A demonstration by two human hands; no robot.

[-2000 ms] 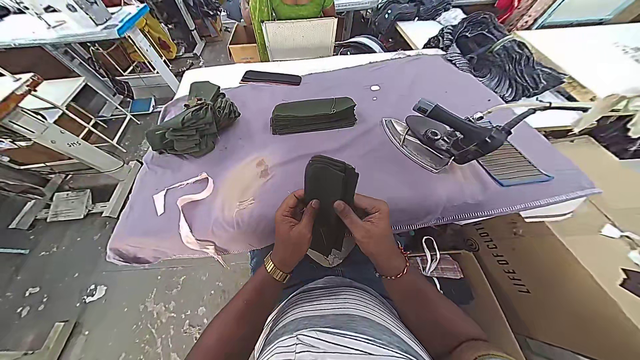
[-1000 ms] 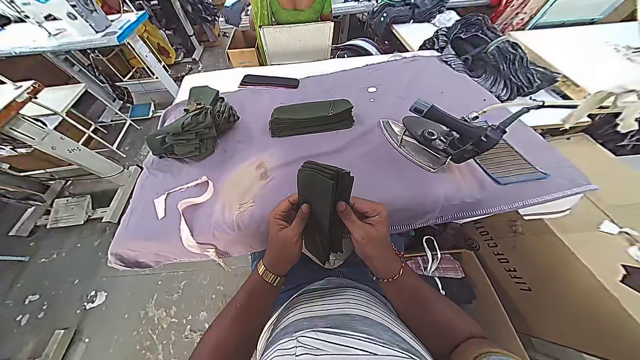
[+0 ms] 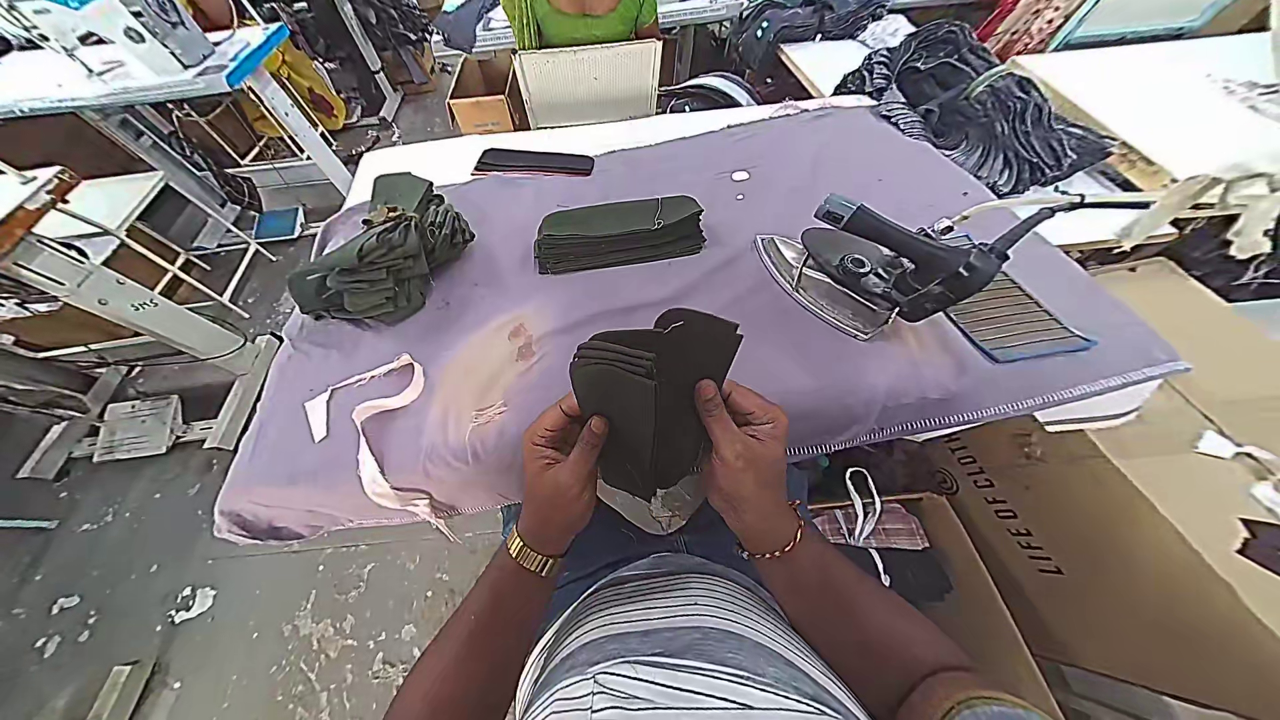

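Between my two hands, above the table's near edge, is a stack of dark fabric pieces [image 3: 655, 400], its top parted into two fanned bundles. My left hand [image 3: 562, 470] grips the left bundle with the thumb in front. The right bundle is pinched by my right hand [image 3: 742, 450]. A pile of folded dark green pieces [image 3: 622, 235] lies beyond them on the mauve cloth. To its left is a crumpled heap of green fabric [image 3: 385, 255]. An electric iron [image 3: 880, 265] rests at the right, beside a striped pad with blue edging [image 3: 1020, 315].
The mauve cloth [image 3: 800, 370] covers the table. A pale fabric strip [image 3: 375, 460] lies near its left front edge, and a dark flat object [image 3: 532, 162] near the back. A cardboard box [image 3: 1080, 560] stands at the lower right. Across the table is a person in green [image 3: 590, 22].
The fabric stack was a narrow bundle held close together; now its top is spread apart into two leaning bundles, with my hands at its two sides.
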